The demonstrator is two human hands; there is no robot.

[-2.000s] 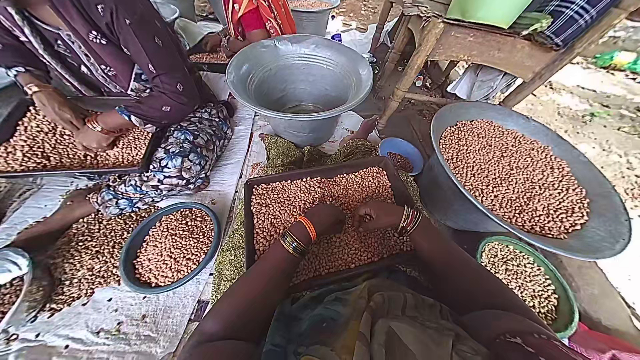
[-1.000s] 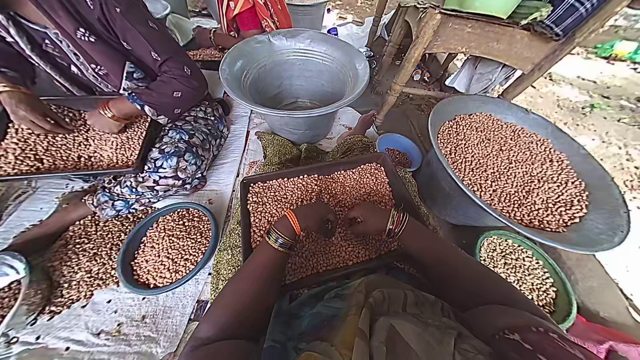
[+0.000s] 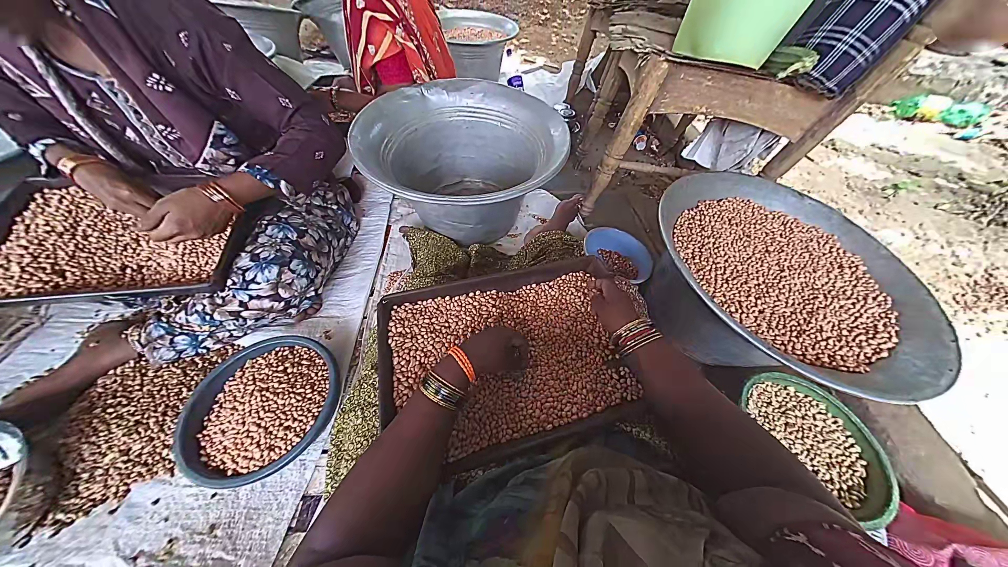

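A dark rectangular tray (image 3: 384, 354) full of reddish-brown peanut kernels (image 3: 441, 315) rests on my lap. My left hand (image 3: 496, 350), with orange and dark bangles at the wrist, is down among the kernels near the tray's middle; its fingertips are hidden, so whether it holds any cannot be told. My right hand (image 3: 613, 305), also in bangles, is at the tray's upper right side, its fingers curled by the rim. Just beyond that hand stands a small blue bowl (image 3: 639, 246) with some darker kernels.
A wide metal basin (image 3: 929, 346) of kernels and a green tub (image 3: 886, 472) of paler ones stand at right. Ahead is a deep metal pot (image 3: 465, 150), near a wooden table (image 3: 732, 98). A blue-grey tub (image 3: 185, 441) is at left, where a person (image 3: 260, 102) works over another tray.
My right hand has moved away from my left hand, from the tray's middle to its upper right side. The other person's hands have come together over their tray.
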